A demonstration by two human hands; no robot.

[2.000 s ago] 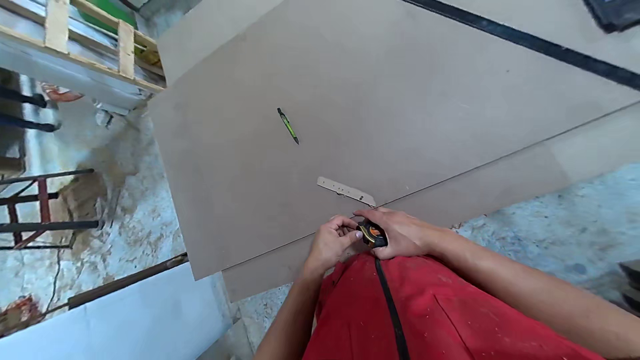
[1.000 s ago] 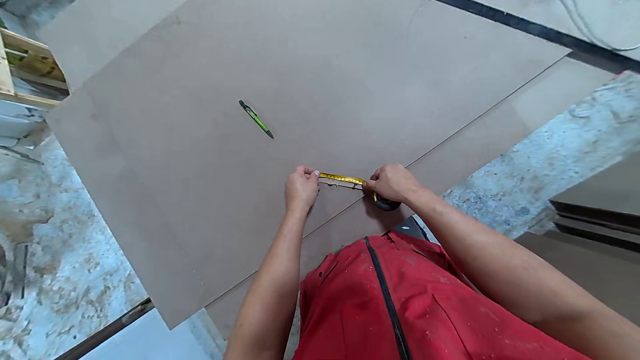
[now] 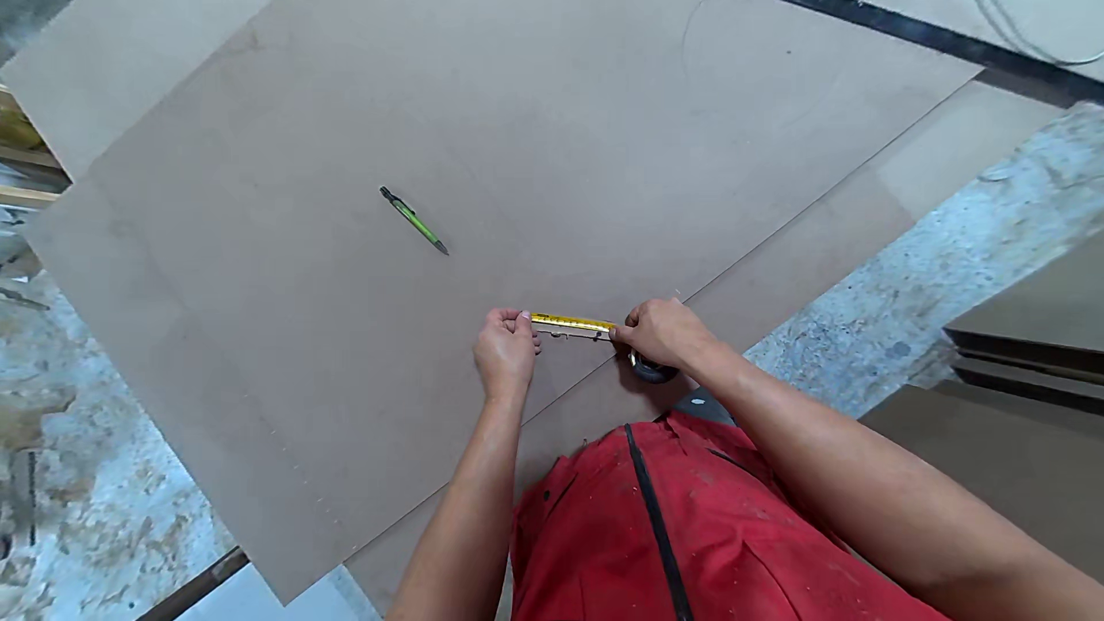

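A yellow tape measure blade (image 3: 573, 323) runs between my two hands along a small pale flat strip (image 3: 565, 332) lying near the board's edge. My left hand (image 3: 507, 349) pinches the blade's end at the strip's left end. My right hand (image 3: 660, 332) presses the blade at the strip's right end, with the dark tape measure case (image 3: 651, 369) under its palm, partly hidden. A green and black pen (image 3: 416, 221) lies up and to the left on the large brown board (image 3: 302, 285).
A second sheet (image 3: 802, 207) shows beneath the board's near edge. A black strip (image 3: 931, 43) crosses the upper right, with a cable (image 3: 1026, 43) beyond it. Stacked panels (image 3: 1035, 345) stand at the right above the stained floor (image 3: 871, 285).
The tape measure was held close to my body by both hands; now my hands are apart over the board with the blade drawn out along the strip. The view has shifted.
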